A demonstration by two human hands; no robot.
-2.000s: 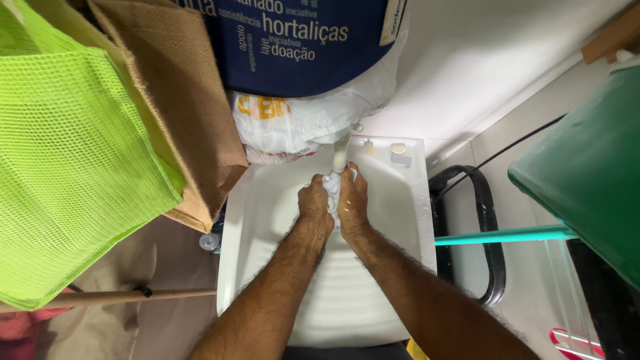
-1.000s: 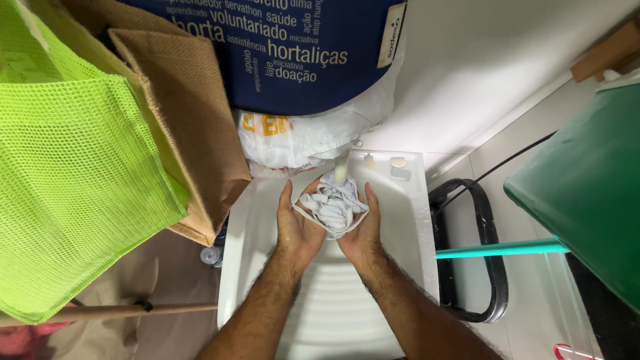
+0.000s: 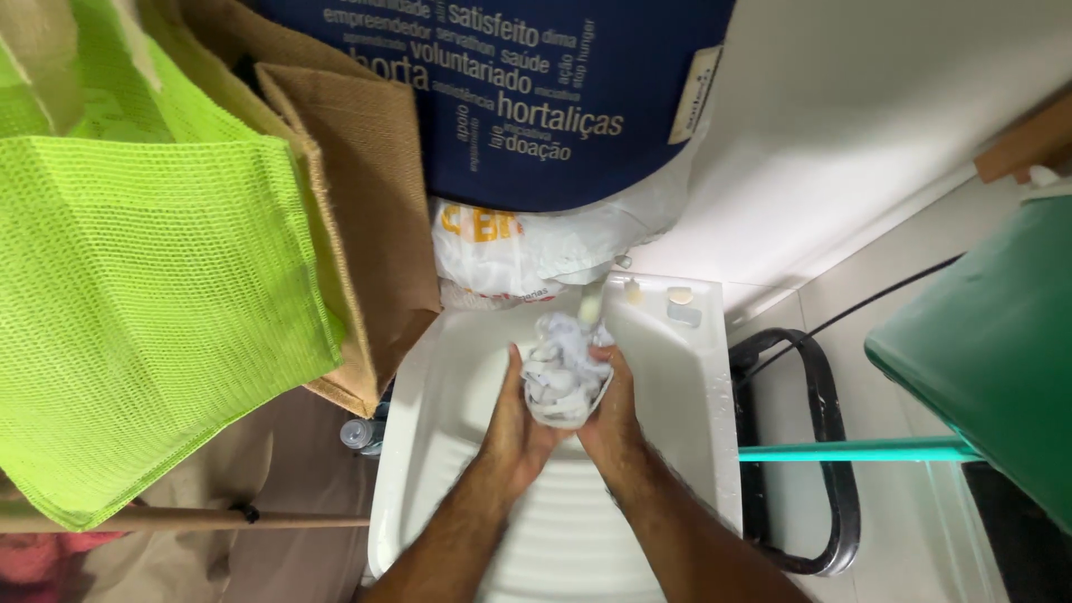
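A crumpled wet white cloth (image 3: 566, 381) lies bunched between my two hands, over the basin of a white laundry sink (image 3: 729, 402). My left hand (image 3: 512, 427) cups its left side and underside, the thumb side raised. On the other side, my right hand (image 3: 615, 402) holds the cloth with the thumb bent over its edge. Just behind the cloth a pale faucet spout (image 3: 590, 303) points down; whether water runs from it is hard to tell. The ribbed washboard slope of the sink shows below my wrists.
A lime mesh bag (image 3: 151, 310) and a brown burlap bag (image 3: 368, 209) hang at left. Behind the sink are a navy printed bag (image 3: 536, 100) and a white plastic bag (image 3: 561, 239). Right stand a black frame (image 3: 829, 452), a teal pole (image 3: 854, 450) and a green panel (image 3: 988, 352).
Two seconds ago both hands were closed tightly around the cloth under the faucet. One second ago they had opened into a cup with the cloth spread in them; now the cloth is more bunched.
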